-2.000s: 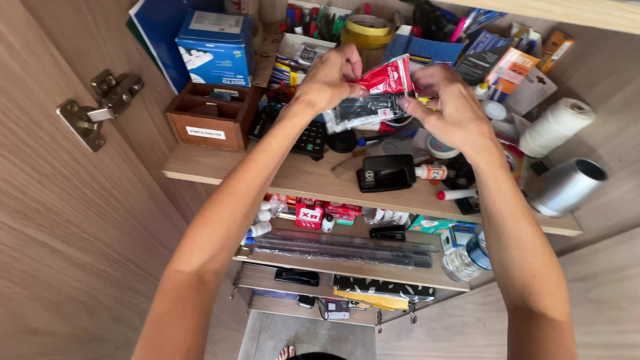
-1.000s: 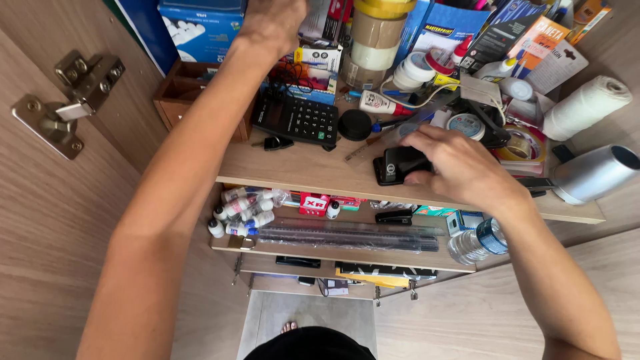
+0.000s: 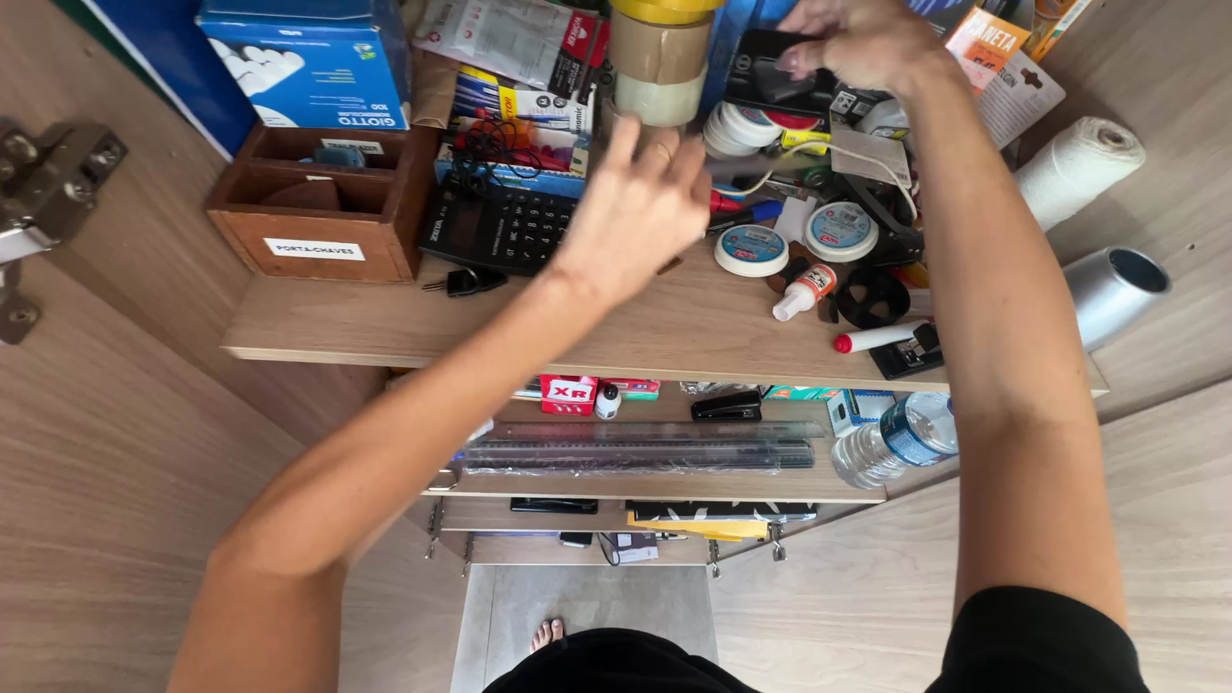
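Note:
My right hand (image 3: 861,43) grips a black plastic desk item (image 3: 778,77), perhaps a hole punch, above stacked white round tubs (image 3: 736,130). Over the upper shelf, beside the black calculator (image 3: 496,226), is my left hand (image 3: 635,212), its fingers bent and blurred. A thin dark streak runs right from its fingertips; whether they hold it cannot be told. Right of this hand lie two white lidded tubs (image 3: 751,250), a blue marker (image 3: 746,216) and a small glue bottle (image 3: 805,292). Rolls of tape (image 3: 659,67) stand stacked behind it.
A wooden key box (image 3: 318,217) and a blue carton (image 3: 308,67) stand at left. At right are a white twine spool (image 3: 1083,168), a metallic cylinder (image 3: 1116,289) and a black stapler (image 3: 910,351). Plastic-wrapped rulers (image 3: 635,454) and a water bottle (image 3: 895,438) occupy the lower shelf.
The black desk item has gone from the upper shelf's front to above the tubs, in my right hand. My left hand has come forward from the back. The red-and-clear packet, earlier in my hands, lies at the back left.

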